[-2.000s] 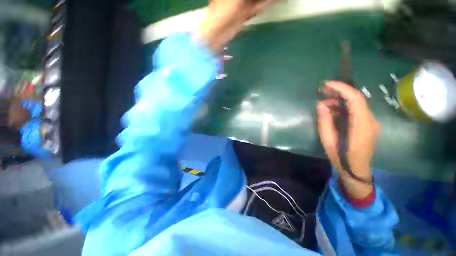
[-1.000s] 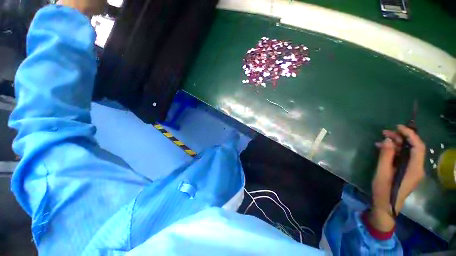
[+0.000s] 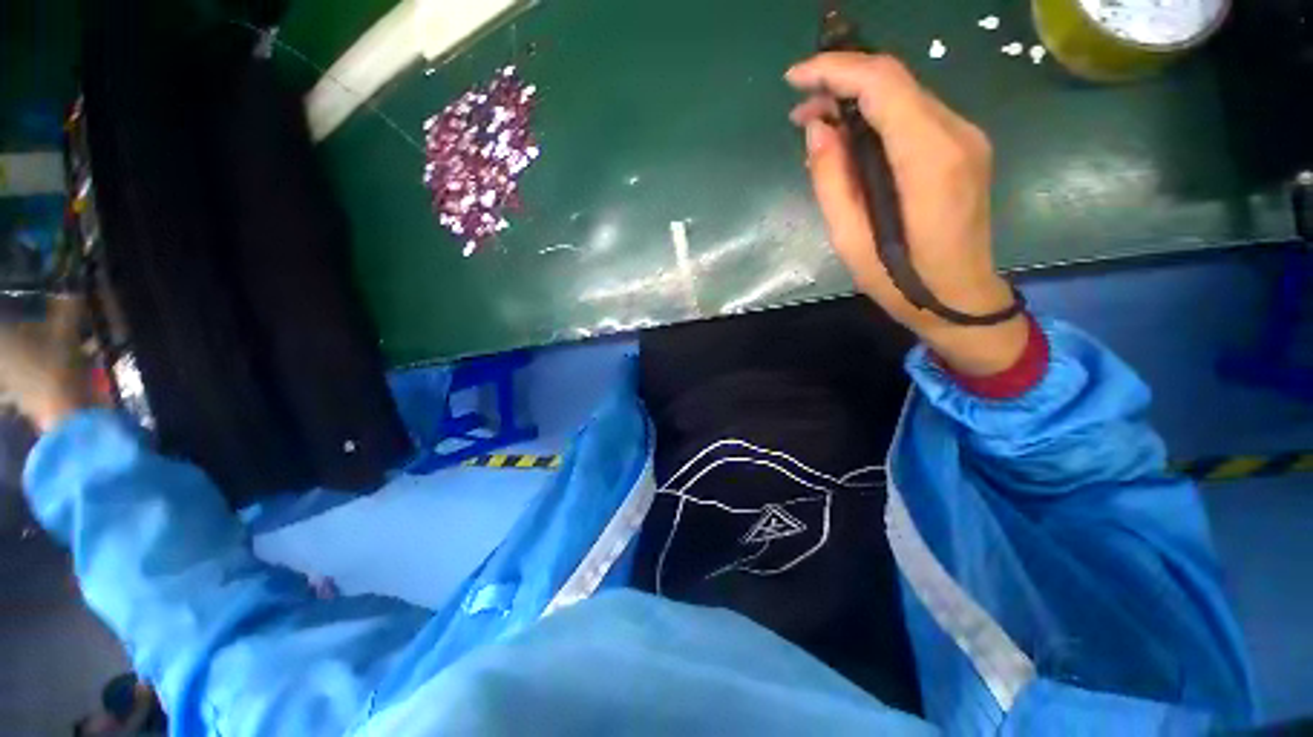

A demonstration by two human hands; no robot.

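Observation:
My right hand [image 3: 922,187] holds a soldering iron [image 3: 880,187] with a thick black handle, pointing away over the green tabletop [image 3: 619,130]. Its cord runs along my wrist. The iron's tip is near the top edge of the picture and hard to see. My left hand [image 3: 43,357] is at the far left edge, blurred, beyond the black cloth; I cannot tell whether it holds anything. A pile of wired components [image 3: 483,159], maroon and silver, lies on the green tabletop left of centre.
A large black cloth [image 3: 238,245] drapes at the left. A yellow roll [image 3: 1123,55] stands at the upper right, with small white pieces [image 3: 1012,49] beside it. A pale tape strip [image 3: 683,259] is at the table's front edge. A white strip [image 3: 396,58] runs behind the pile.
The view has turned, so the pile now shows further left and the roll is fully nearer. My left hand went out to the far left. My right hand still holds the iron.

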